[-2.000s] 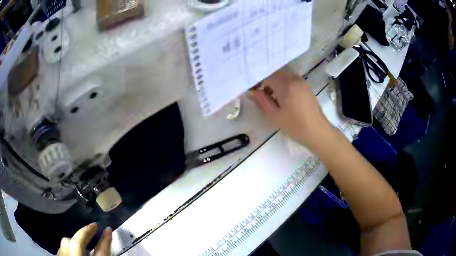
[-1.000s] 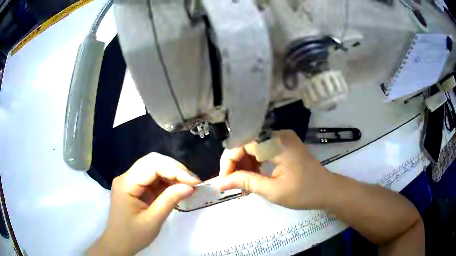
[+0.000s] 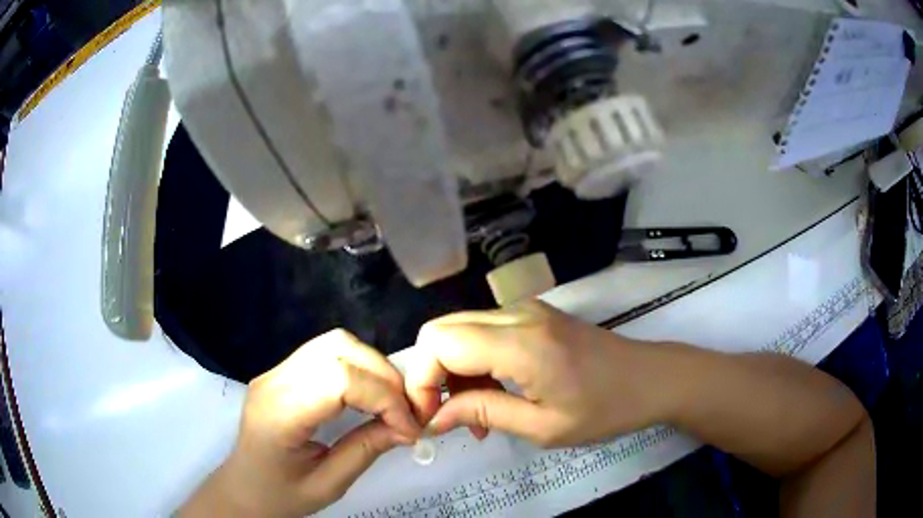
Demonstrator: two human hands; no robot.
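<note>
My left hand (image 3: 324, 415) and my right hand (image 3: 516, 374) meet fingertip to fingertip in front of the machine head. Both pinch a small white label (image 3: 424, 451), whose pale rounded end shows below the fingertips; the rest is hidden by the fingers. A black fabric piece (image 3: 273, 314) lies behind my hands, under the grey-white machine head (image 3: 374, 111), and shows again to the right of it. The needle area is hidden behind the head's front.
Black thread snips (image 3: 678, 243) lie right of the head. The pale lamp tube (image 3: 132, 212) is at the left. The tension knob (image 3: 607, 142) and cream block (image 3: 521, 278) stick out above my right hand. A notepad page (image 3: 850, 91) lies at upper right; ruler tape (image 3: 567, 460) runs along the front.
My hands have come closer together and slightly nearer the table's front edge. The white piece between them shows less and now hangs below the fingertips. The view has shifted a little.
</note>
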